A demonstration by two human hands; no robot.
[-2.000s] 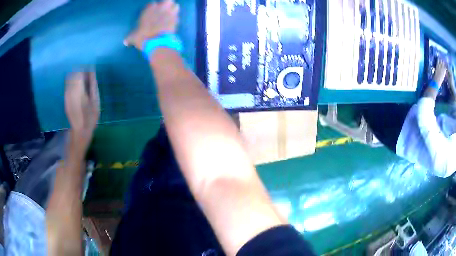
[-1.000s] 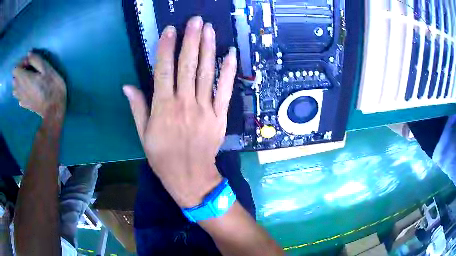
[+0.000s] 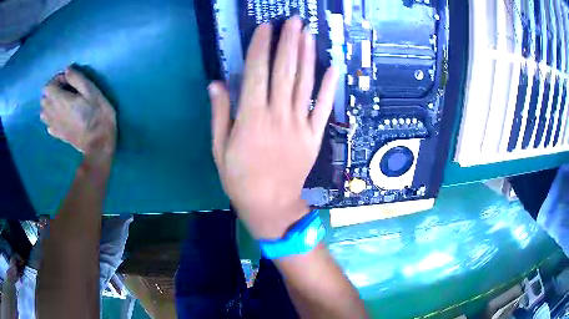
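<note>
An open laptop base [image 3: 458, 93] lies on the green-blue bench, internals facing up. Its dark battery pack [image 3: 249, 14] is partly hidden under my right hand [image 3: 271, 118], which lies palm down with fingers spread and a blue wristband. The motherboard [image 3: 363, 146] with the cooling fan [image 3: 395, 162] and a yellow round part [image 3: 357, 185] shows to the right of the hand. My left hand [image 3: 80, 112] is curled on the bench, left of the laptop and apart from it. A dark gap shows between its fingers; I cannot tell if it holds anything.
A white ribbed rack [image 3: 493, 81] with dark slots stands right of the laptop. A light carton edge [image 3: 380, 213] shows below the laptop's near edge. The bench edge runs below both hands. Another person's light clothing shows at the far right edge.
My right hand went from beyond the laptop's left side onto the battery pack and stays there. My left hand is now curled on the bench. The view has shifted.
</note>
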